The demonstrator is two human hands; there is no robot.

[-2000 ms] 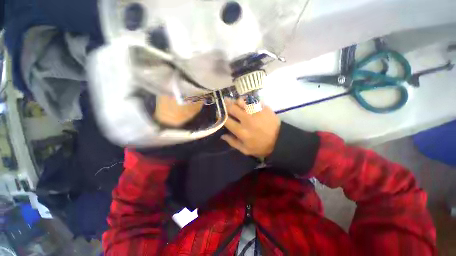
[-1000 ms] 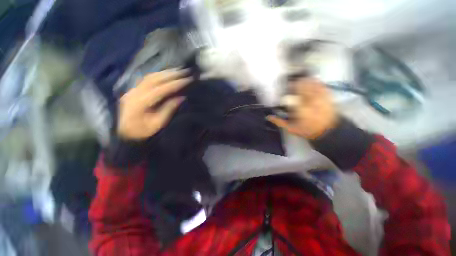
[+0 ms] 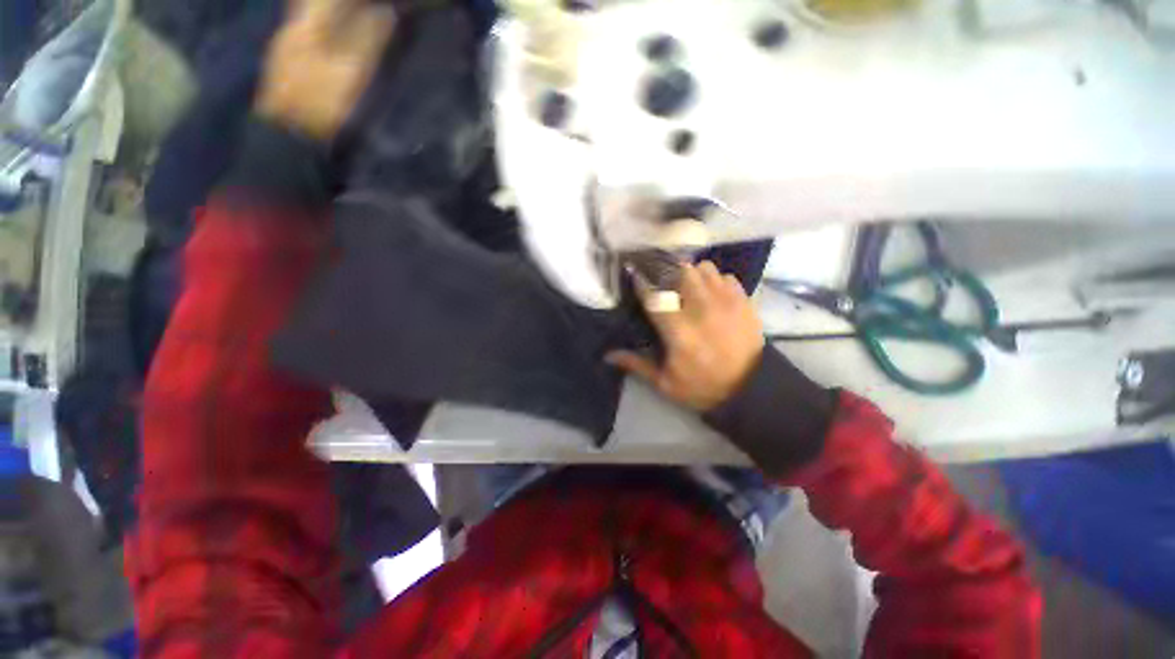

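Note:
A dark denim garment [image 3: 451,322] lies across the machine bed [image 3: 541,444], one edge running under the white sewing machine head [image 3: 554,193]. My right hand [image 3: 702,335] lies at the needle area, on the garment's edge, with fingertips partly hidden by the machine's parts; its grip cannot be made out. My left hand [image 3: 322,71] is blurred at the top left, reaching over the dark cloth heap [image 3: 425,103]; whether it holds cloth cannot be told. A dark cloth corner [image 3: 745,261] shows just right of the needle area.
Teal-handled scissors [image 3: 921,328] lie on the bed at the right. Behind them is a folded dark denim loop [image 3: 870,251]. A thin dark strip [image 3: 812,337] runs along the bed. A metal plate [image 3: 1147,384] is at the far right. Blue cloth [image 3: 1095,509] hangs below the table edge.
My left hand has moved up and away over the dark heap. The garment now lies spread flat across the bed. My right hand is back close to the needle area. The view has shifted.

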